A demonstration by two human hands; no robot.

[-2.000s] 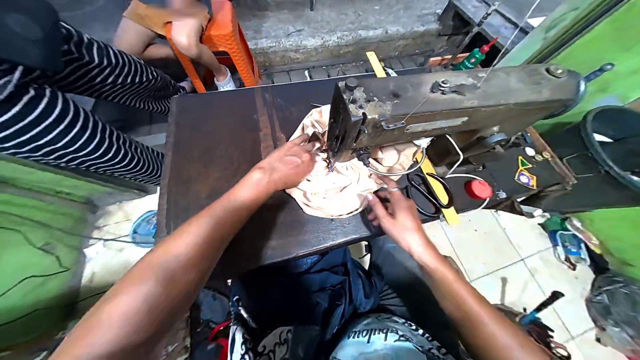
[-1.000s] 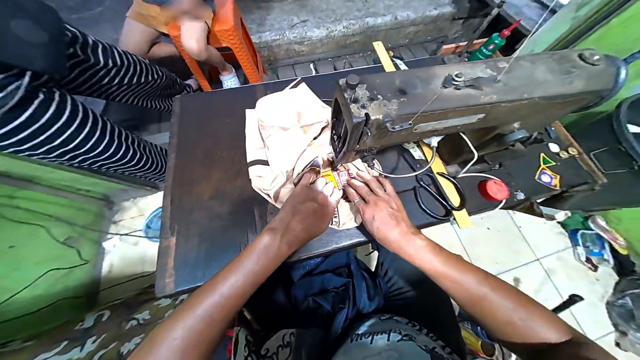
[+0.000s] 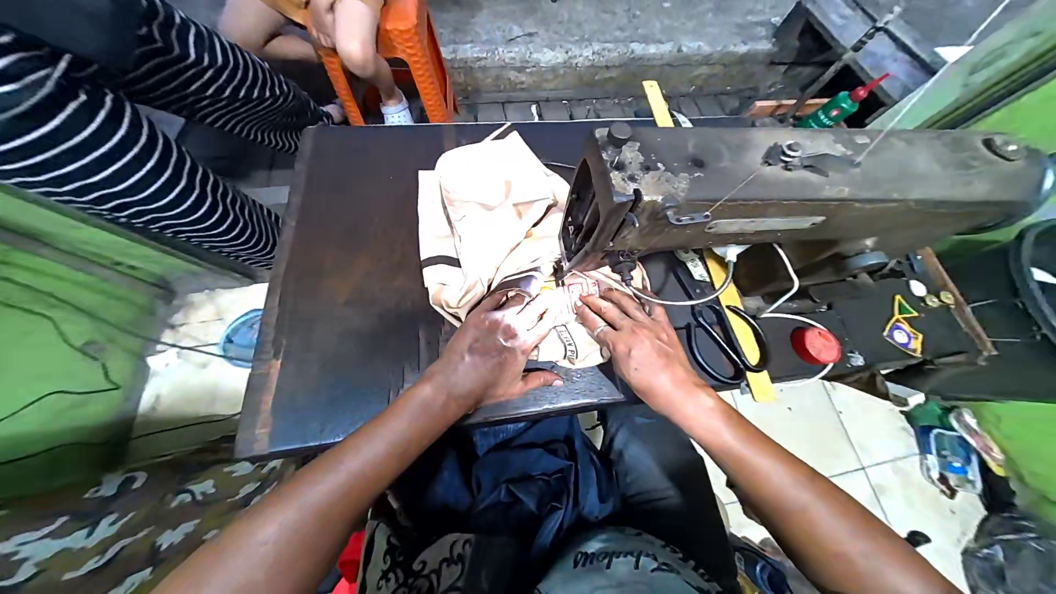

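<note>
Cream fabric with a dark stripe and printed patches lies bunched on the dark wooden table, partly beneath the head of an old sewing machine. My left hand rests on the cloth just left of the needle area, fingers forward and thumb out to the side. To the right of the printed part, my right hand presses the cloth with spread fingers; a ring shows on one finger. Neither hand is visibly closed on the cloth. The needle and presser foot are mostly hidden by the machine head and a white cable.
Black-handled scissors lie across a yellow ruler, near a red round container and a cloth badge. A green bottle stands behind the machine. A person in striped trousers is at left; another sits on an orange stool.
Two seconds ago the cloth lay bunched around the needle; now more of it spreads behind and left, with printed patches showing. My right hand has moved forward from the table's front edge onto the cloth.
</note>
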